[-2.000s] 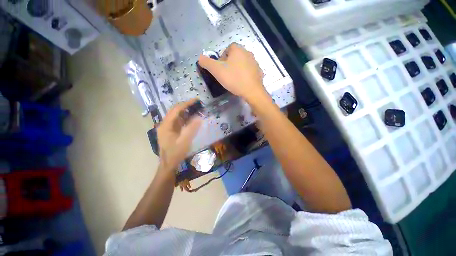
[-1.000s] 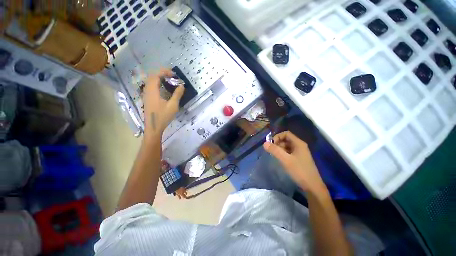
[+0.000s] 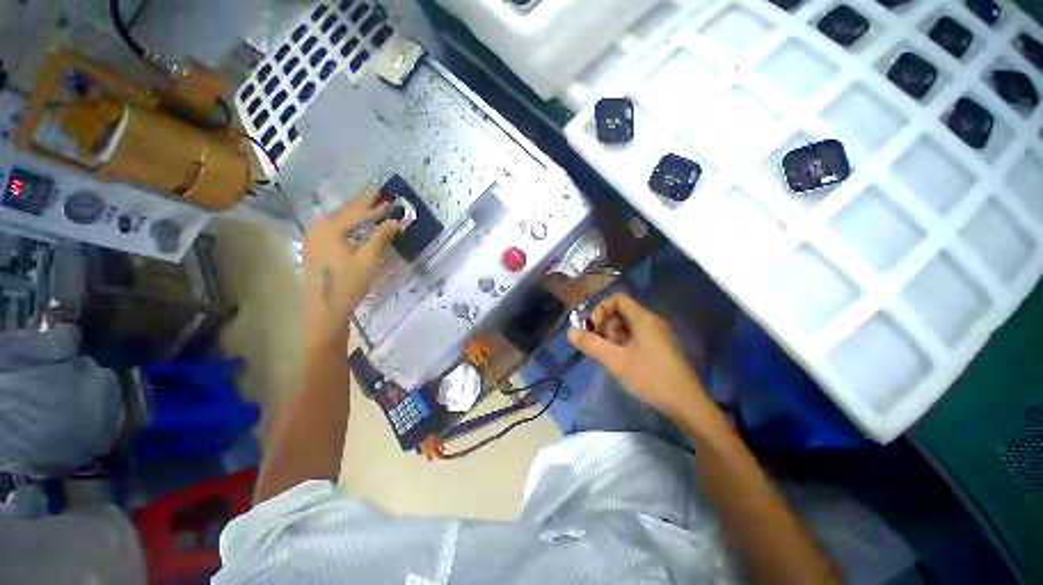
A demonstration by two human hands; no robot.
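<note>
My left hand [image 3: 349,246] is over the black fixture [image 3: 421,232] on the machine plate. Its fingertips are on a small light case part [image 3: 403,215] with a dark centre, on the fixture. My right hand [image 3: 631,334] is in front of the machine and pinches a small silver-white case part [image 3: 581,320] between thumb and fingers. The part is mostly hidden by the fingers. Dark watch housings [image 3: 814,167] sit in pockets of the white tray [image 3: 789,331] on the right.
The machine's perforated plate [image 3: 343,149] has a red button [image 3: 514,259] at its front. A keypad controller [image 3: 403,409] hangs beside it. An orange-brown cylinder [image 3: 172,160] is at upper left. A white grid tray [image 3: 309,69] stands behind the plate. Cables loop below the machine.
My left hand has come onto the fixture, where my right hand was earlier. My right hand has drawn back and holds a small part. The view has shifted.
</note>
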